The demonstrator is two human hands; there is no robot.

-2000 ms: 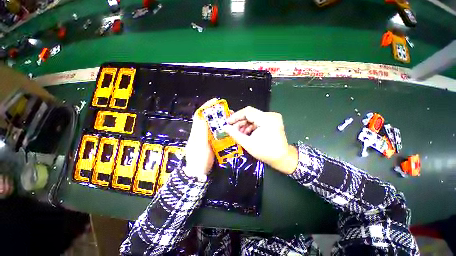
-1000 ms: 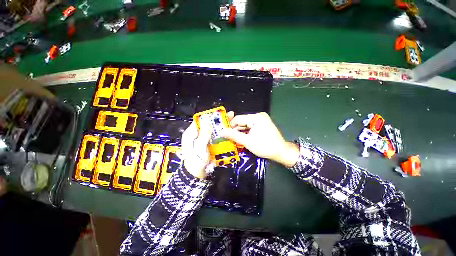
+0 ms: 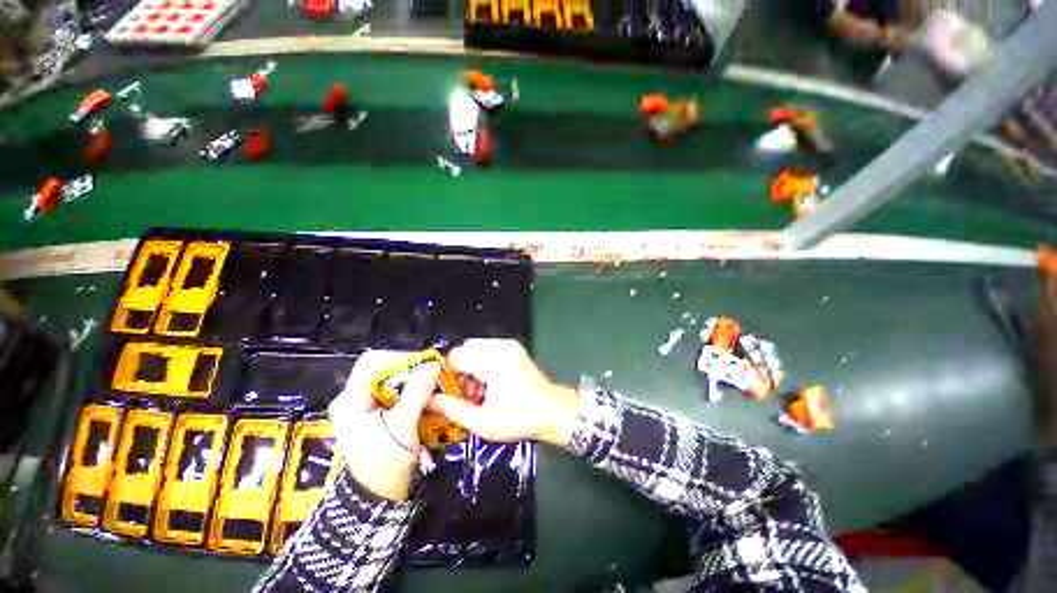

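Note:
My left hand (image 3: 380,431) holds a yellow-orange plastic housing (image 3: 440,429) over the right part of the black blister tray (image 3: 383,278). My right hand (image 3: 507,394) is at the housing's right side, its fingers closed on the edge. A small dark reddish spot shows between the fingers of my right hand; I cannot tell what it is. The housing is tilted and mostly hidden by my fingers. Other yellow-orange housings (image 3: 194,477) lie in the tray pockets, two upright at the top left, one sideways below them and several in the bottom row.
A loose parts pile (image 3: 730,368) of orange-red, white and grey pieces lies on the bench at right. The green conveyor belt (image 3: 348,197) carries scattered parts beyond a pale strip (image 3: 649,246). A grey bar (image 3: 916,139) slants at upper right. Another person's hand (image 3: 864,26) shows at top right.
The view has shifted up and right, so the tray and hands appear lower and further left. The housing has tilted, and its white plate no longer shows clearly. My right fingers have closed around its side.

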